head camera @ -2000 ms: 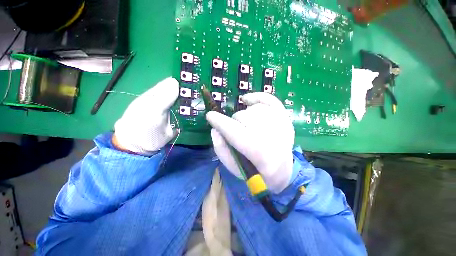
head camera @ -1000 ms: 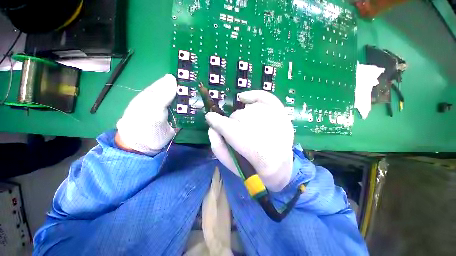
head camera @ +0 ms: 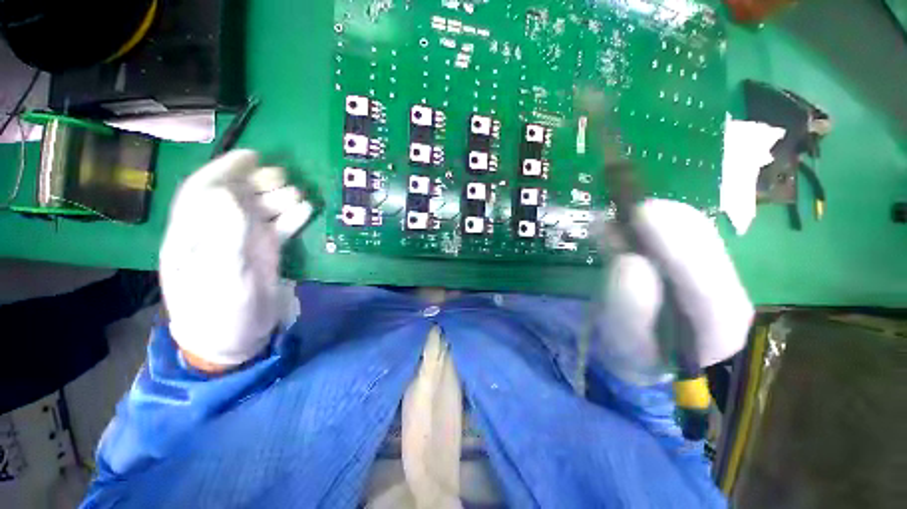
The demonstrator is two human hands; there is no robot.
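Observation:
The green circuit board [head camera: 398,60] lies on the bench, with rows of black power transistors [head camera: 420,154] with silvery tabs near its front left. My right hand [head camera: 676,288], in a white glove and blurred, holds the soldering iron [head camera: 641,234] with its yellow band low; the blurred tip is over the board's right part. My left hand [head camera: 234,258], in a white glove, is left of the board with its fingers bent. It is blurred; I cannot make out the solder wire in it.
A green-flanged solder spool [head camera: 90,169] stands at left, with a black pen-like tool [head camera: 237,125] partly behind my left hand. A round black object [head camera: 75,30] is at upper left. White paper [head camera: 746,169] and a dark stand [head camera: 781,149] with dark, yellow-tipped handles lie at right on the green mat [head camera: 835,258].
My right hand and the iron have moved right, away from the transistor rows. My left hand has moved left, off the board's edge. The transistors are now uncovered.

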